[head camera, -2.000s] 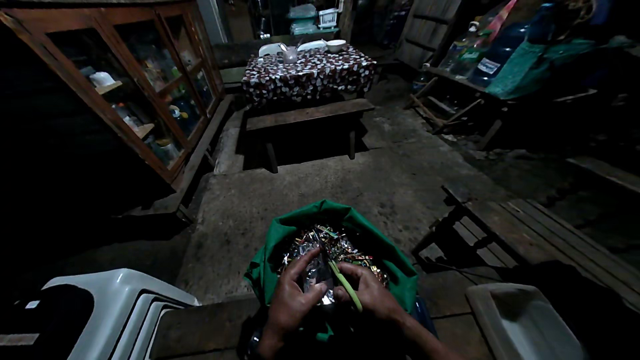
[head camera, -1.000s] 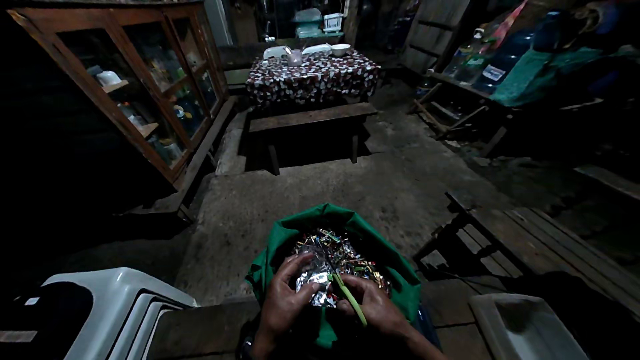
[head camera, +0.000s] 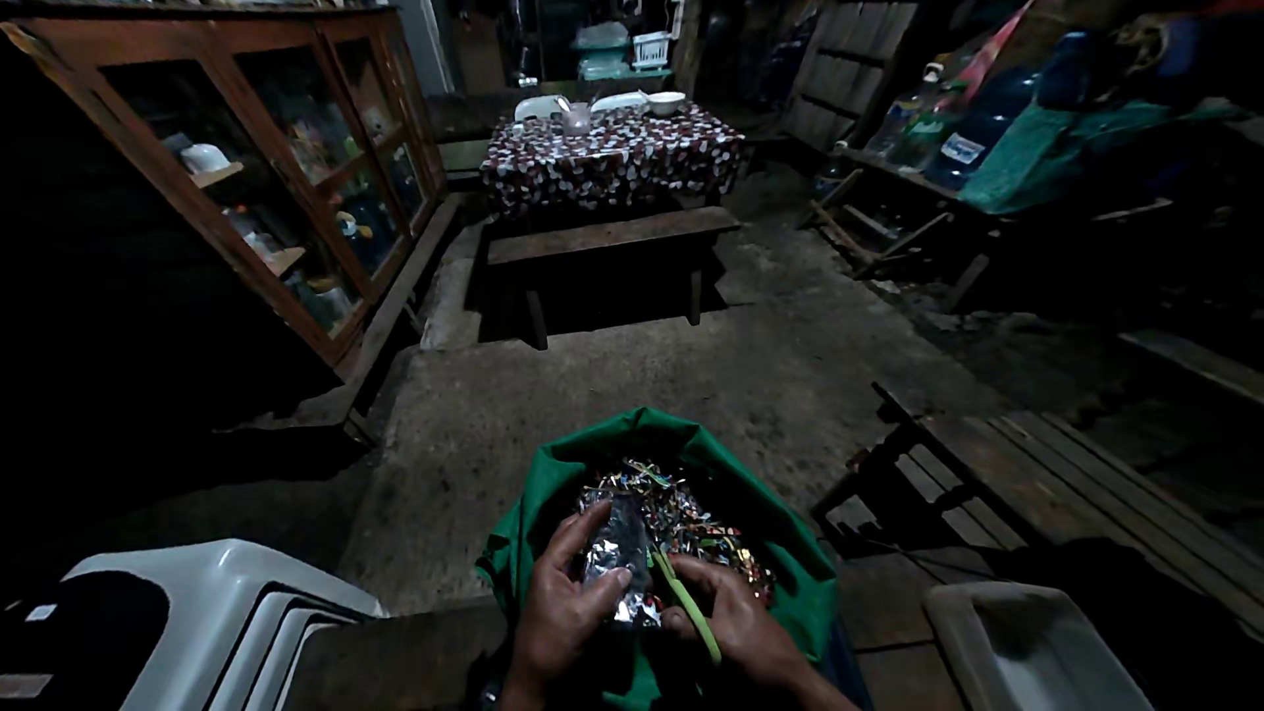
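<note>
My left hand (head camera: 568, 602) holds a shiny silver foil wrapper (head camera: 614, 543) between thumb and fingers. In my right hand (head camera: 726, 612) is a cutting tool with a light green handle (head camera: 688, 604), probably scissors; its blades are hard to make out beside the foil's right edge. Both hands are above a green fabric bag (head camera: 790, 533), whose wide mouth is folded outward. Inside it lies a heap of small shredded, multicoloured and metallic wrapper pieces (head camera: 681, 504).
Stacked white plastic chairs (head camera: 227, 592) stand at left, a pale plastic container (head camera: 1027, 642) at right. A slatted wooden bench (head camera: 1086, 464) is beyond it. Ahead are a wooden bench (head camera: 612, 235), a cloth-covered table (head camera: 612, 148) and a glass-doored cabinet (head camera: 296, 158).
The foil in my left hand has shifted and now stands more upright, its dark face showing above my thumb. The green-handled tool remains in my right hand.
</note>
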